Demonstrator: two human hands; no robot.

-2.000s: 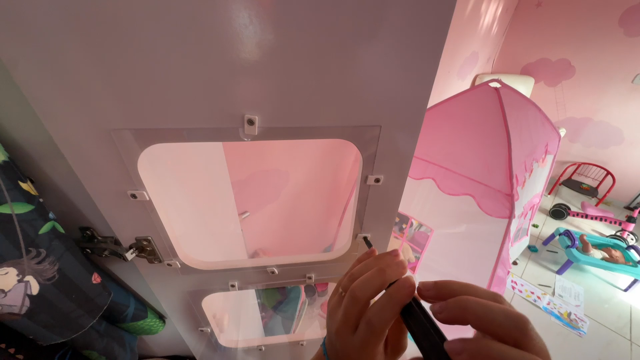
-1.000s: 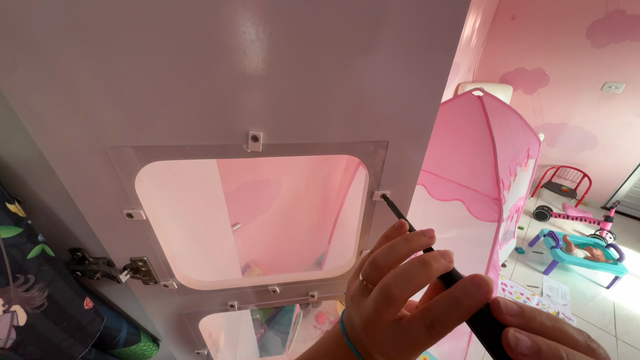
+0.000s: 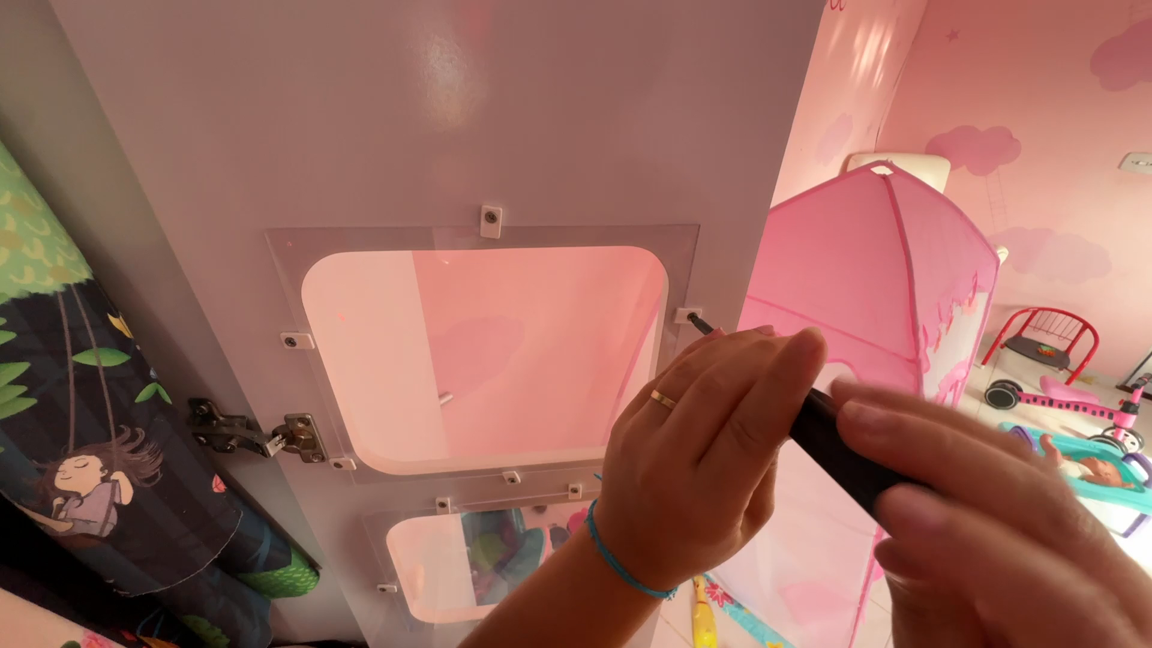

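A screwdriver with a black handle [image 3: 850, 459] slants up to the left, its tip at the screw of a white plastic clip [image 3: 688, 316] on the right edge of a clear plastic panel [image 3: 481, 236]. My left hand [image 3: 711, 432], with a ring and a blue cord bracelet, is closed around the shaft end near the clip. The fingers of my right hand [image 3: 990, 504] hold the black handle, slightly blurred. The panel covers a rounded opening in a grey cabinet door [image 3: 270, 117]. More clips sit along its edges, including a top one [image 3: 490, 221] and a left one [image 3: 295, 341].
A metal hinge [image 3: 301, 438] is at the door's left, beside a dark printed cloth [image 3: 135, 468]. A second panelled opening [image 3: 423, 567] lies below. To the right stand a pink play tent [image 3: 837, 261], a red chair [image 3: 1044, 337], a pink scooter [image 3: 1066, 392] and a doll in a teal toy cot [image 3: 1102, 468].
Two seconds ago the screwdriver tip was near the panel's lower right corner; it has moved up to the right-hand clip. My left hand has closed further around the shaft since one second ago.
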